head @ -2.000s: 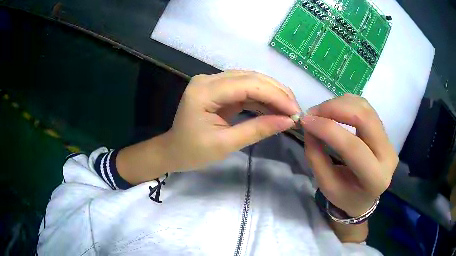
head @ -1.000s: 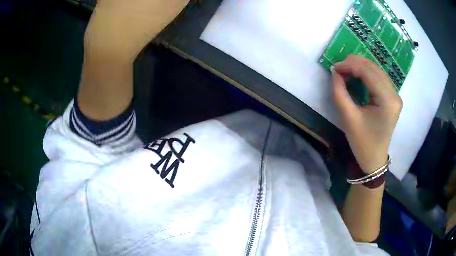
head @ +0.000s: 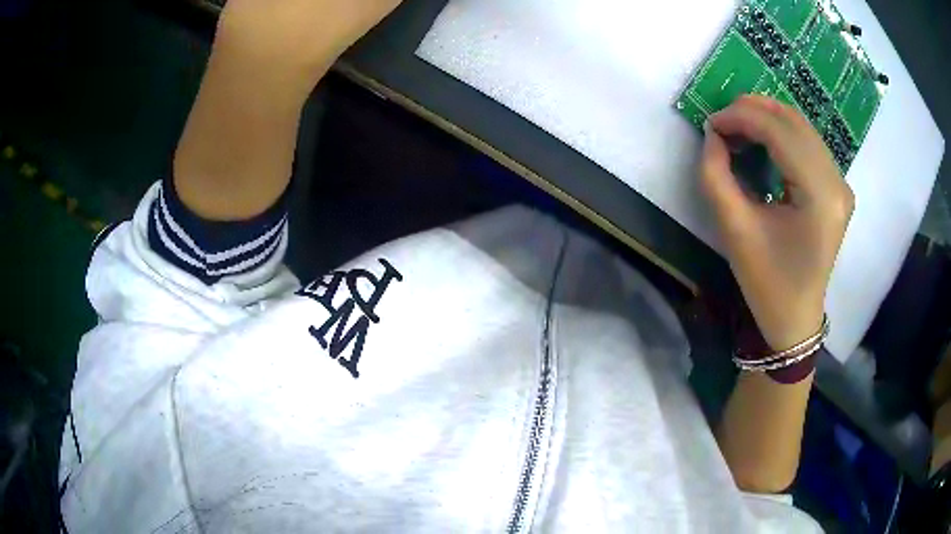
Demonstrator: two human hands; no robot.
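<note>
The green circuit board [head: 720,78] lies on the white foam sheet [head: 584,104] at the upper right, with rows of dark parts across its middle. My right hand [head: 784,198] is over the board's near edge. Its thumb and forefinger are pinched together near the board's left corner, with a barely visible small pale part at the tips. My right hand hides part of the board. My left hand [head: 302,26] is cut off by the top edge, so its fingers and anything in them are out of view.
The dark bench top [head: 501,125] has its front edge running diagonally below the foam sheet. Yellow-black tape [head: 47,190] marks the floor at the far left. A blue object [head: 850,448] is low on the right. Part of another dark object shows at the right rim.
My hands have parted since the earliest frame. My left hand has gone up to the top edge; my right hand has moved onto the board. The view has shifted slightly since the second frame.
</note>
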